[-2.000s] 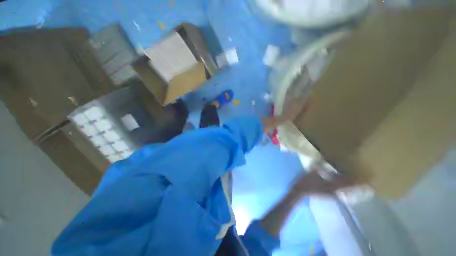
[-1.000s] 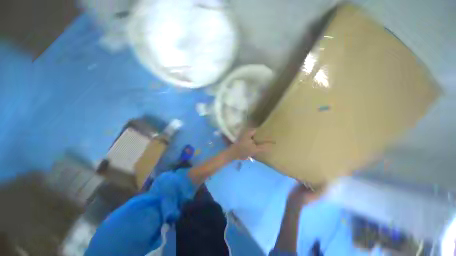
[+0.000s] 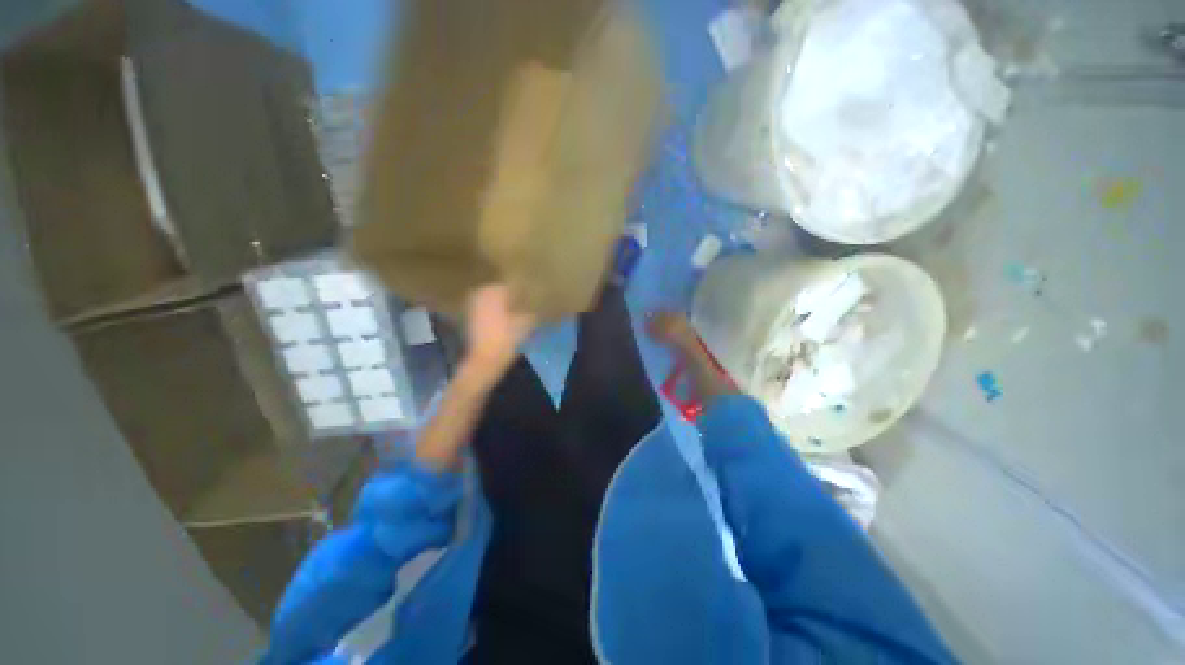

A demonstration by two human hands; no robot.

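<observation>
A brown cardboard carton (image 3: pixel 442 156), blurred, is at the upper middle in front of me, with a lighter tan panel on its right part. My left hand (image 3: pixel 496 327) is at its lower edge and grips it there; the fingertips are not clear. My right hand (image 3: pixel 678 340) is off the carton, to its lower right, above a red frame (image 3: pixel 684 390). The right hand is small and blurred, so its finger pose is unclear. I see nothing held in it.
Large brown cartons (image 3: pixel 234 143) stand at the left. A stack with white rectangles (image 3: pixel 335 348) stands beside them. Two round bins with white scrap are at the right, an upper one (image 3: pixel 734 150) and a lower one (image 3: pixel 917 325). Scraps lie on the floor.
The carton has moved from the right side to the upper middle of the view. My right hand has come off it; my left hand remains on it. The view has turned, with the bins now at right.
</observation>
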